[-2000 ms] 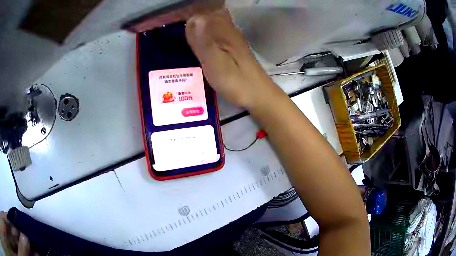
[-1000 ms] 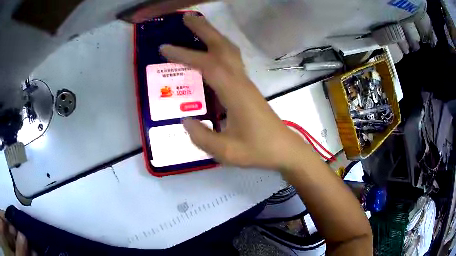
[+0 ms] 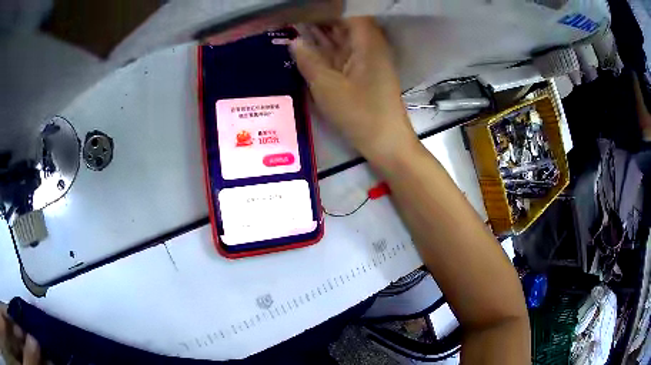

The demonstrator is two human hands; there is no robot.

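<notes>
A large smartphone point(image 3: 261, 153) in a red case lies on the machine bed and table, its screen showing a pink and a white panel on dark. My right hand point(image 3: 350, 78) is at the phone's upper right corner, beneath the machine arm; its fingers are bent and partly blurred, and I cannot tell if they touch the phone. My left hand point(image 3: 16, 341) is cut off at the lower left edge, with its fingers on dark navy cloth point(image 3: 93, 346) that runs along the table's front edge. The red strap end point(image 3: 379, 191) lies beside my right forearm.
The off-white sewing machine arm point(image 3: 457, 32) spans the top. The needle plate point(image 3: 61, 153) is at left. A slim metal tool point(image 3: 460, 103) lies beyond the phone. A yellow box point(image 3: 492, 182) of small metal parts stands at right. A green basket point(image 3: 557, 324) is at lower right.
My right hand has moved up from over the phone's lower right side to its top right corner. The red strap has shifted, and the phone sits slightly lower in view. My left hand has barely moved.
</notes>
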